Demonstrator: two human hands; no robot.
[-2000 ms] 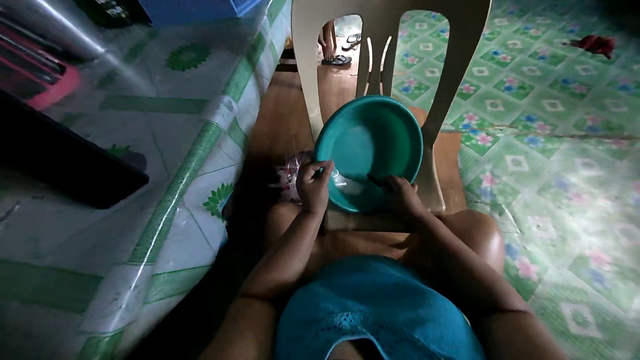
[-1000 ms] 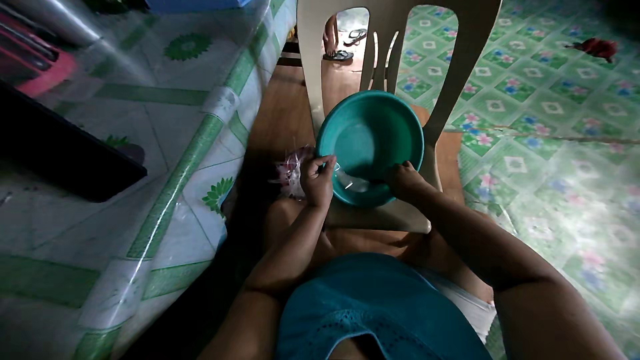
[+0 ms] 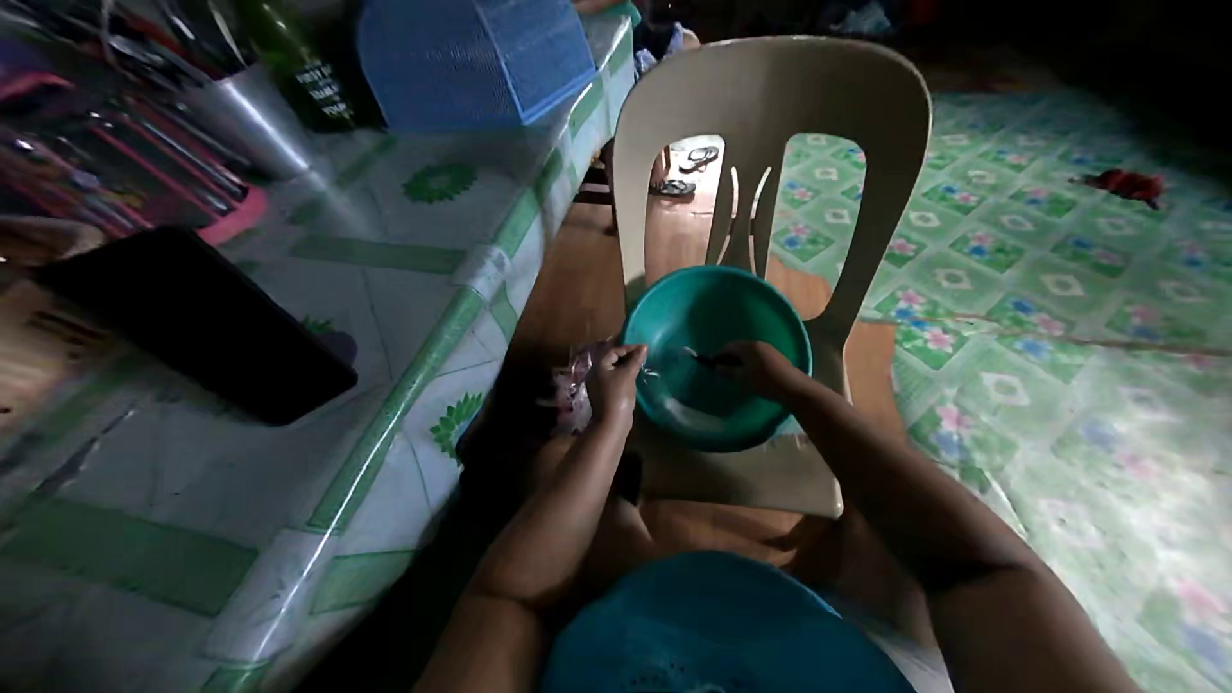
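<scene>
A green plastic basin (image 3: pixel 717 298) rests on the seat of a beige plastic chair (image 3: pixel 770 82). My left hand (image 3: pixel 616 380) is at the basin's left rim, fingers pinched on a small, shiny clear thing too blurred to name. Inside the basin, my right hand (image 3: pixel 760 368) is closed on a small dark-handled utensil (image 3: pixel 707 359) with a light tip; its exact kind cannot be told. Whitish material (image 3: pixel 693 419) lies at the near side of the basin's bottom. A clear plastic bag with pink and red parts (image 3: pixel 573 395) is just left of my left hand.
On the left, a table with a green and white cover (image 3: pixel 404 318) bears a black flat device (image 3: pixel 212 327), a metal cup of utensils (image 3: pixel 255 120), a green bottle (image 3: pixel 308 87), a pink rack (image 3: pixel 241 212) and a blue box-like cover (image 3: pixel 481 58). A red cloth-like thing (image 3: pixel 1136 185) lies on the floor.
My right hand has moved from the basin's near right rim further inward, over its middle. My left hand stays at the left rim. The view has tilted up.
</scene>
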